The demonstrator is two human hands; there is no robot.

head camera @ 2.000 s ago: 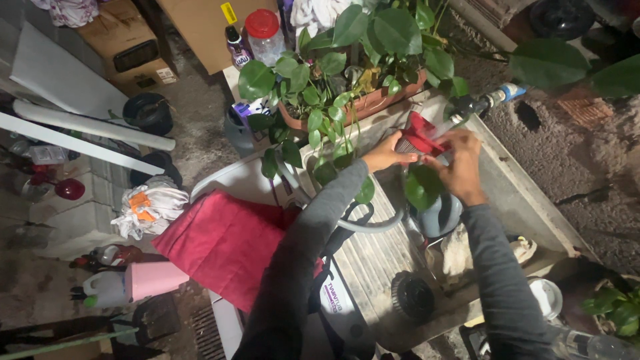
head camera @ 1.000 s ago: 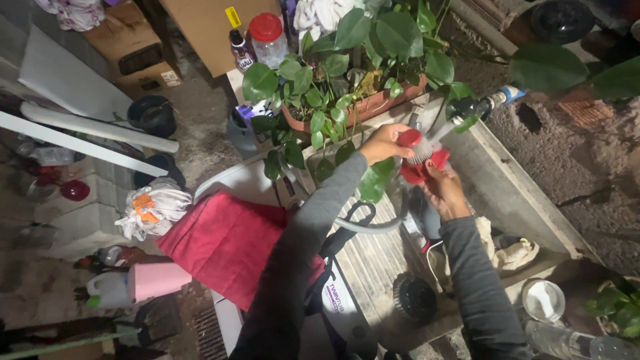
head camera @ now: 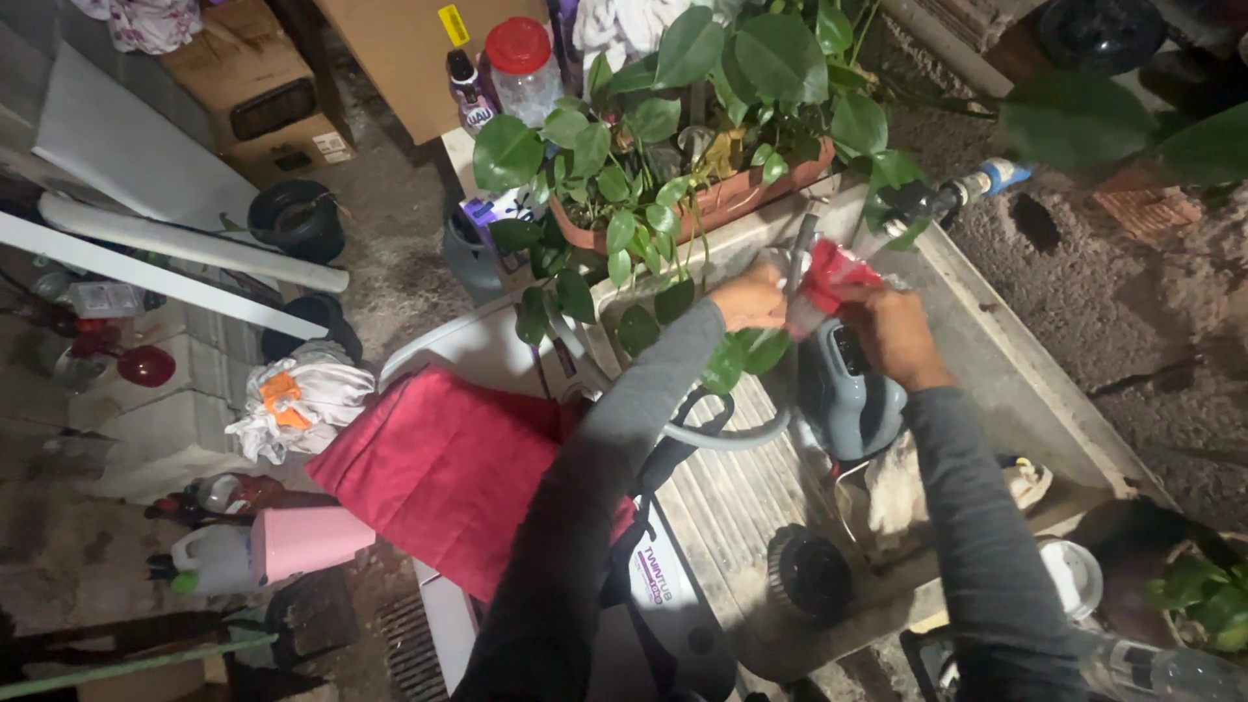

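Observation:
My left hand (head camera: 753,295) and my right hand (head camera: 899,331) are close together over the laundry sink (head camera: 1024,322), just below the tap (head camera: 941,203). Between them is a blurred red item (head camera: 834,276), which my right hand grips at its right side. The fingers of my left hand are curled beside it; whether they hold part of it cannot be told. Under my right hand stands a grey-blue plastic object (head camera: 850,400) in the basin. A grey hose (head camera: 746,439) curves below my left hand across the ribbed washboard (head camera: 741,487), where a round black brush (head camera: 809,573) lies.
A red cloth (head camera: 439,468) drapes over a white washing machine (head camera: 458,346) left of the sink. A terracotta planter (head camera: 702,210) with trailing leaves stands along the sink's far edge. A pale cloth (head camera: 895,487) lies in the basin. Left on the floor are a pink bucket (head camera: 310,543) and black pots (head camera: 295,222).
One second ago the red item showed as separate red parts with my hands spread around it; now it is bunched between them. My right hand has moved up toward the tap.

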